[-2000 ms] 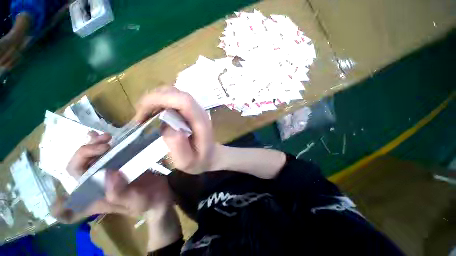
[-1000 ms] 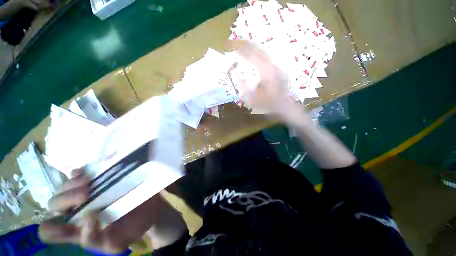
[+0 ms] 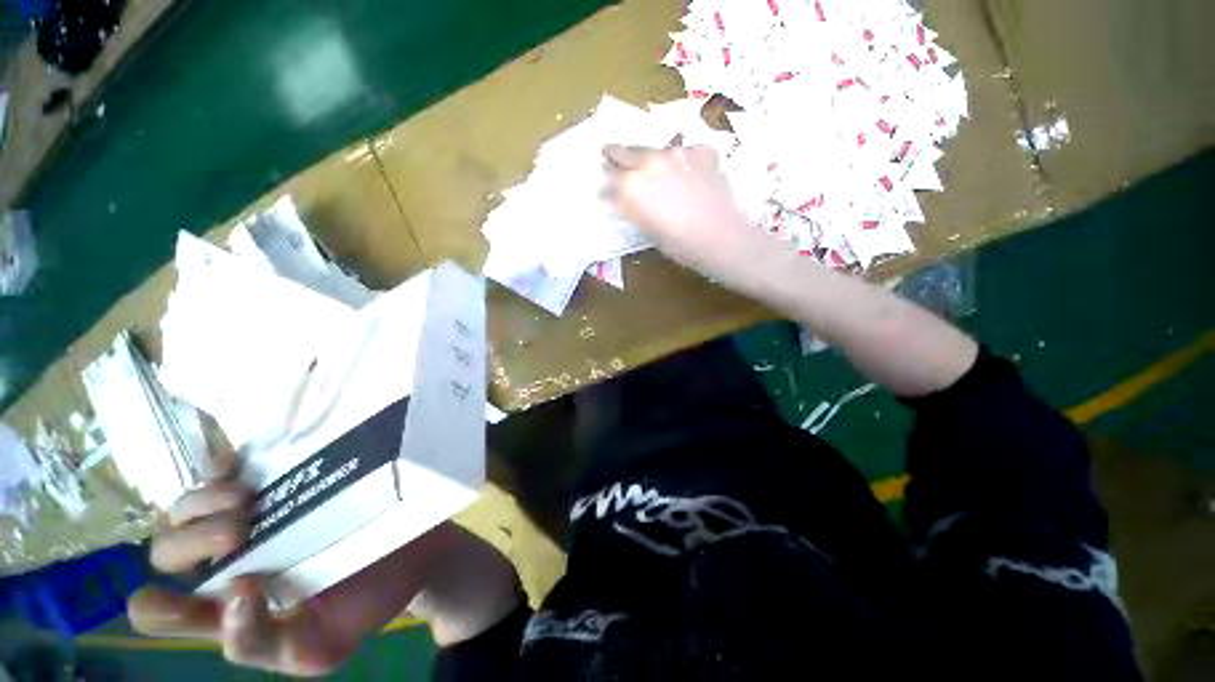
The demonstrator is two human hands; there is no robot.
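My left hand (image 3: pixel 267 586) holds a white retail box (image 3: pixel 446 386) with a black band reading "HAND WARMER", tilted, at the lower left. Its fingers wrap the lower left end. My right hand (image 3: pixel 673 200) rests on the fanned pile of white leaflets (image 3: pixel 553 200) with its fingertips on the paper; I cannot tell whether it grips a sheet. A big heap of white cards with red print (image 3: pixel 853 107) lies just right of that hand.
Flat white boxes (image 3: pixel 220 333) and a further narrow stack (image 3: pixel 140 413) lie at the bench's left. Small white parts (image 3: pixel 47 466) lie at far left. The green belt (image 3: pixel 440 53) runs behind the cardboard-covered bench (image 3: pixel 573 333). A black bundle (image 3: pixel 67 29) is at upper left.
The flattened box is now opened into box shape in my left hand. My right hand has left the box and moved over to the leaflet pile. The view has shifted.
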